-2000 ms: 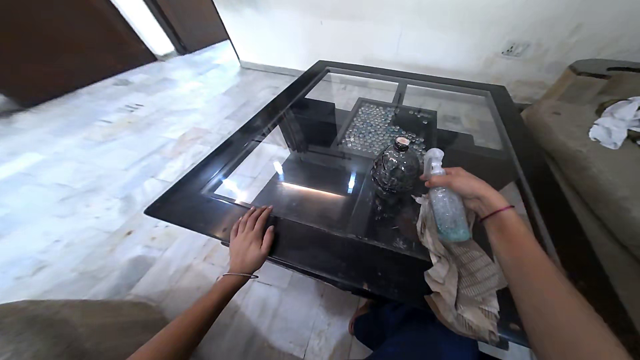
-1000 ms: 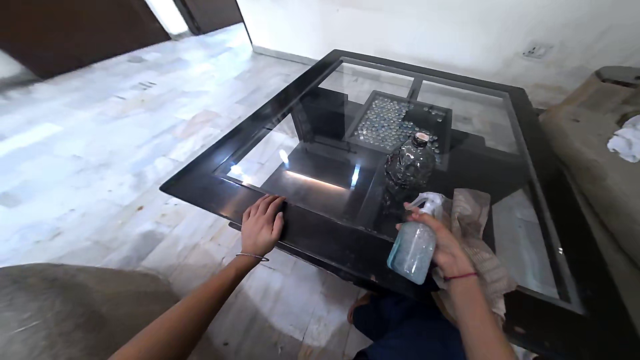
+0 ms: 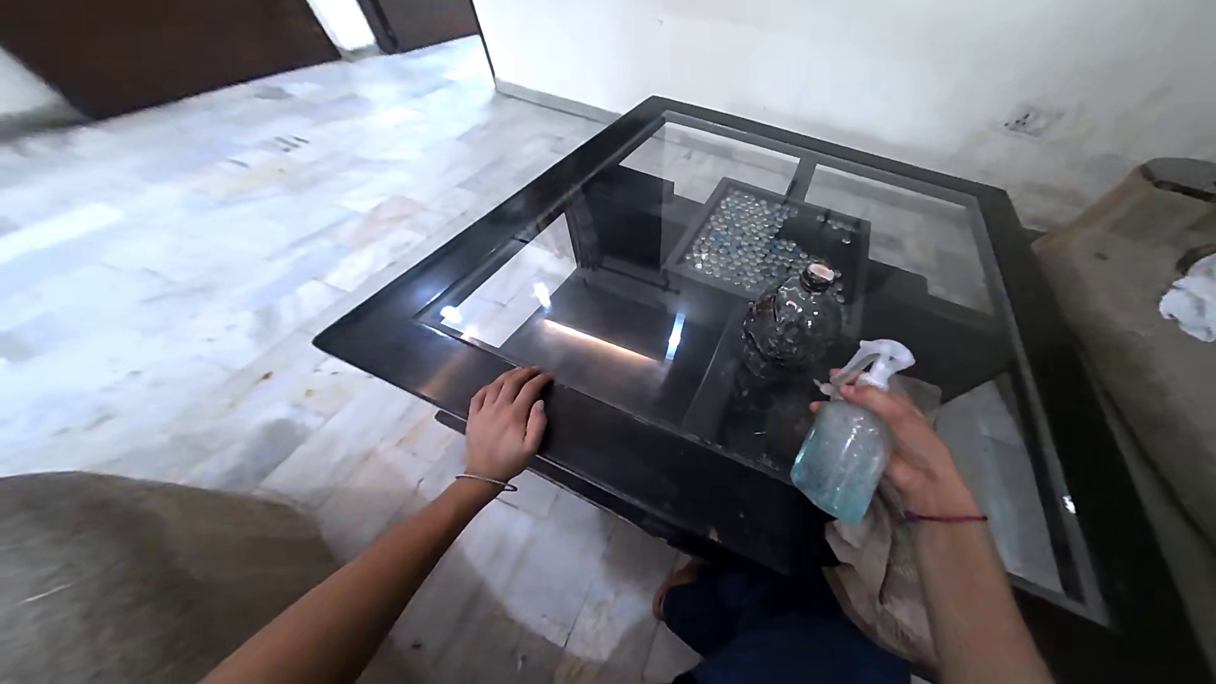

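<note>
My right hand (image 3: 902, 437) grips a clear spray bottle (image 3: 844, 456) with a white trigger head and bluish liquid, held above the near right part of the table. A crumpled beige cloth (image 3: 879, 579) hangs at the table's near edge, partly hidden behind the bottle and my right wrist. My left hand (image 3: 508, 418) rests flat, fingers apart, on the black frame of the glass-topped table (image 3: 655, 456). Beyond the spray bottle, a rounded clear glass bottle (image 3: 793, 323) with a pale stopper stands on the glass.
Under the glass, glass pebbles (image 3: 746, 242) lie in a dark square tray. A brown sofa (image 3: 1102, 247) with a white cloth (image 3: 1192, 299) is on the right, and another rounded seat (image 3: 142, 579) at lower left. A wall with a socket (image 3: 1031, 121) rises behind the table.
My right hand has kept hold of the spray bottle, which was lower and nearer the table's front edge one second ago. My left hand has stayed on the frame.
</note>
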